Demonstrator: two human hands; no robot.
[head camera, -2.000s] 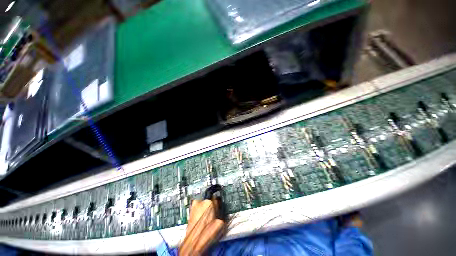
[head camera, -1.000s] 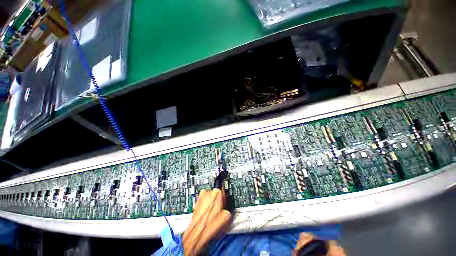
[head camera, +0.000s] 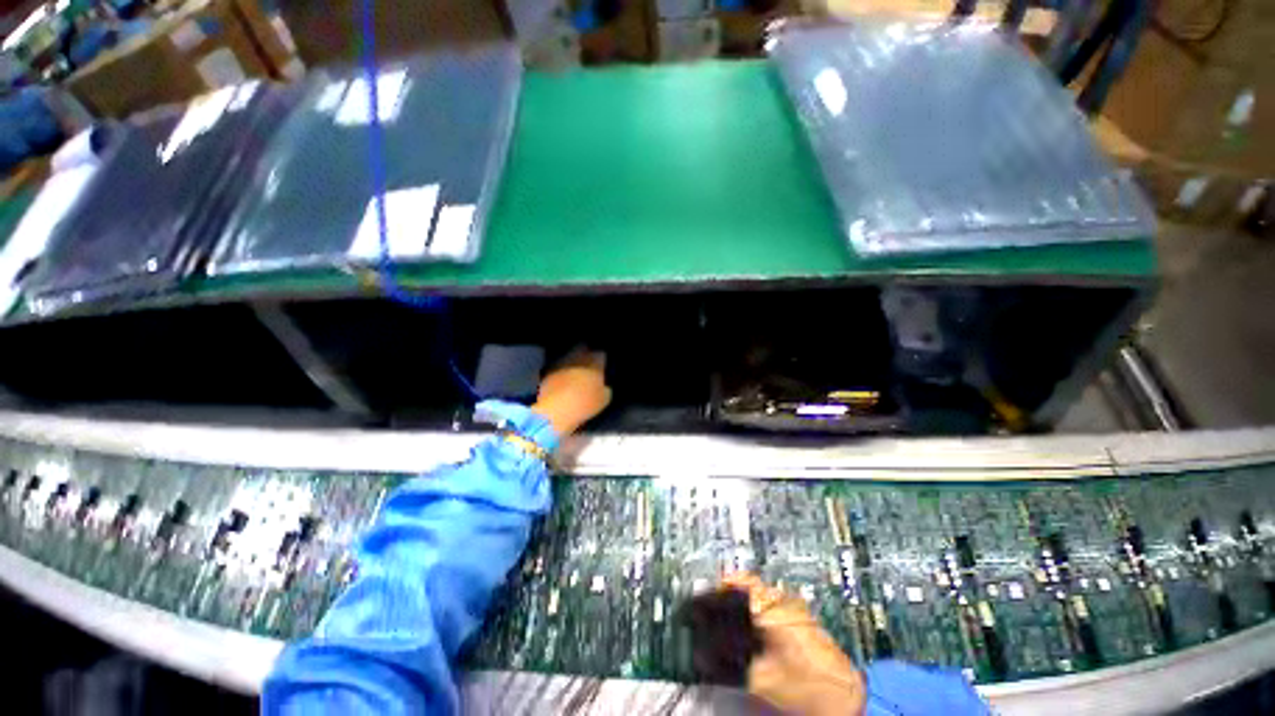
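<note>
Green circuit boards (head camera: 601, 560) lie edge to edge in a long row. My left hand (head camera: 573, 392) reaches over them into the dark shelf space, beside a grey-white card (head camera: 510, 371); its fingertips are lost in shadow, and I cannot tell if it holds anything. My right hand (head camera: 797, 650) is low over the boards, right of my left sleeve. A blurred black lump (head camera: 720, 636) covers its fingertips; I cannot tell if it is a finger cover or a held part. A black bin (head camera: 804, 406) with gold glints is right of my left hand.
White conveyor rails (head camera: 867, 455) run along the boards. The green-topped bench (head camera: 657, 182) is behind. Grey plastic sheets (head camera: 371, 168) lie on its left, clear plastic trays (head camera: 965, 147) on its right. A blue coiled cord (head camera: 375, 154) hangs down to my left wrist. Cartons (head camera: 168, 63) stand beyond.
My left hand has left the boards and moved up and away into the shelf space. My right hand has come up from the lower edge over the boards. The view has turned and levelled.
</note>
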